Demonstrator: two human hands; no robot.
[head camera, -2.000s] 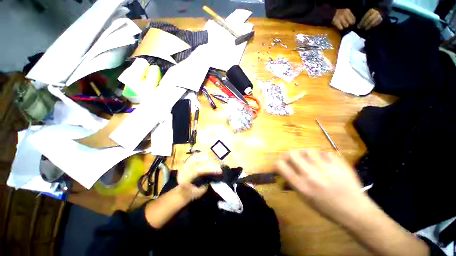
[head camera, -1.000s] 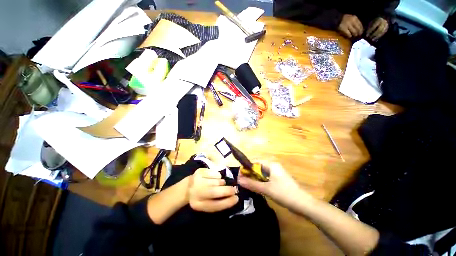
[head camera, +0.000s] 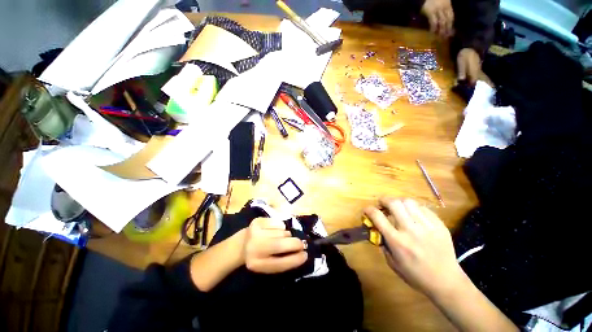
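Note:
My left hand grips a bunched edge of the black garment at the table's near edge, with a small silvery bit at the fingertips. White lining shows against the black cloth just right of that hand. My right hand holds pliers by their yellow-and-black handles. The dark jaws point left, and their tips are at the cloth beside my left fingertips. Whether the jaws grip anything is too small to tell.
A square tag, bags of silvery bits, a black thread cone and a thin stick lie beyond. Paper patterns and black-handled shears are left. Black garments lie right. A person's hands are across the table.
My right hand has swung right and the pliers now point left, level with my left fingers. My left hand has barely moved. The other person's hands have separated, and the white piece near them has shifted.

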